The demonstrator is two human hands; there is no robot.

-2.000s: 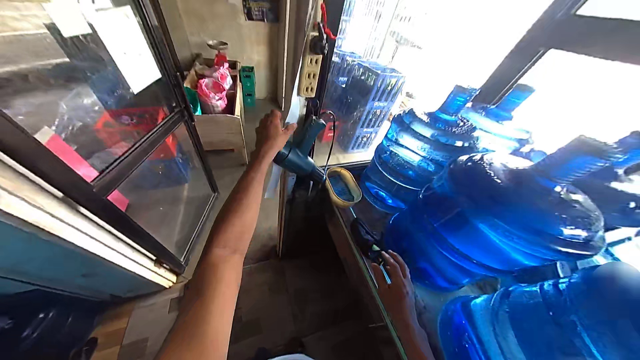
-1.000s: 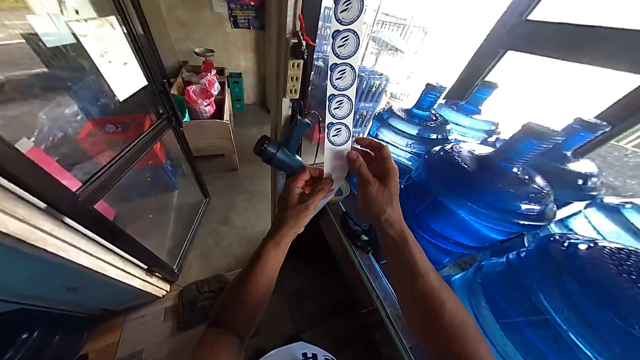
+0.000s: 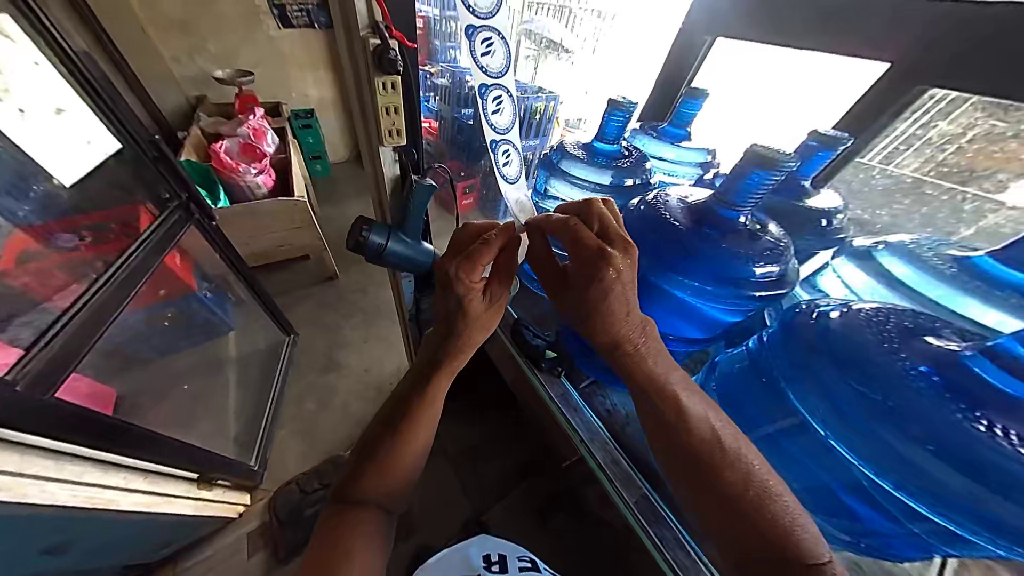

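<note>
A strip of round blue-and-white stickers [image 3: 498, 108] hangs down from the top of the view. My left hand [image 3: 474, 284] and my right hand [image 3: 590, 268] pinch its lower end between thumbs and fingertips, close together. Just left of my left hand is a blue hair dryer or heat gun [image 3: 392, 244], its handle pointing up. To the right of my right hand stand several blue plastic water jugs, among them a ribbed-neck jug [image 3: 708, 256], a jug behind it [image 3: 596, 164] and a large one in front [image 3: 872, 432].
A glass door [image 3: 184, 336] with a dark frame stands at the left. Beyond it are a wooden box [image 3: 268, 228] with pink bags and a green crate [image 3: 310, 144]. A power strip [image 3: 390, 100] is fixed to the post. The glass edge of a ledge [image 3: 608, 472] runs below my right forearm.
Two seconds ago my left hand was by the post and my right hand on the ledge. Both then took hold of the sticker strip, and now their fingertips are closer together at its lower end.
</note>
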